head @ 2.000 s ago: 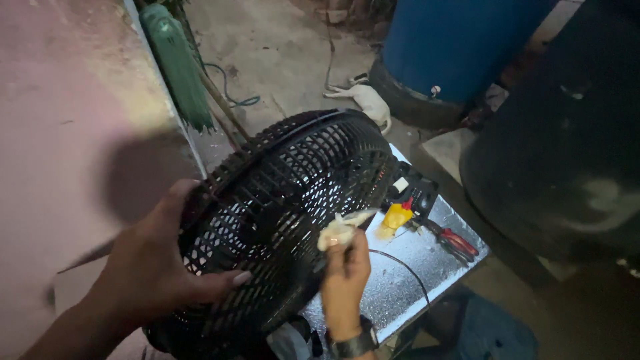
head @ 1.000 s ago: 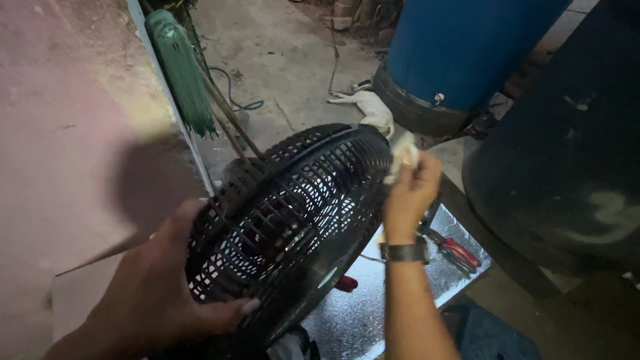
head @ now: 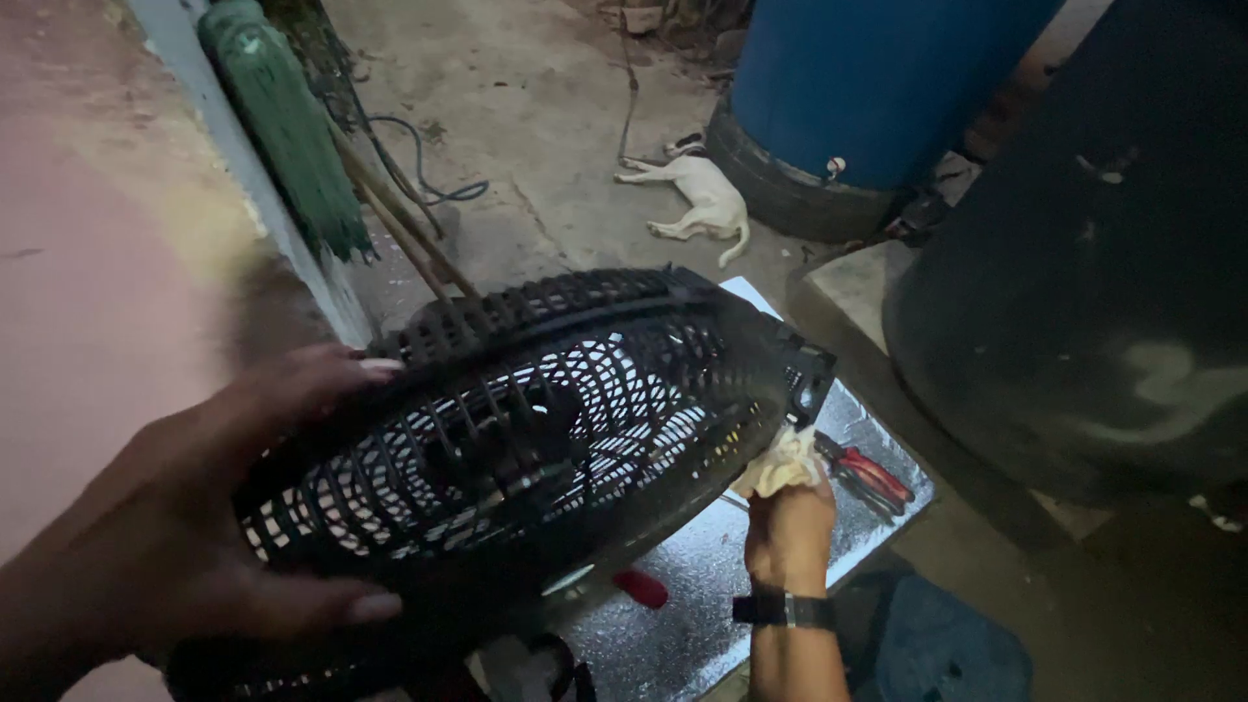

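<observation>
A black plastic fan grille [head: 507, 439] stands tilted over a silvery board. My left hand [head: 224, 517] grips its left edge, thumb in front and fingers over the rim. My right hand [head: 792, 522], with a dark band on the wrist, holds a crumpled pale cloth [head: 785, 463] against the lower right rim. Just right of the cloth, red-handled pliers [head: 876, 478] lie on the board [head: 682, 643]. A red handle-like piece [head: 642, 588] shows below the grille. The fingertips inside the cloth are hidden.
A white dog [head: 707, 195] lies on the concrete floor beside a blue barrel [head: 868, 88]. A large dark tank [head: 1082, 292] stands at right, a blue plastic stool [head: 951, 643] below it. A green broom [head: 288, 136] leans by the pink wall [head: 88, 244] at left.
My right hand with the cloth has moved from in front of the grille to its upper right rim, then down along the right side. The grille has tilted. My left hand still grips it.
</observation>
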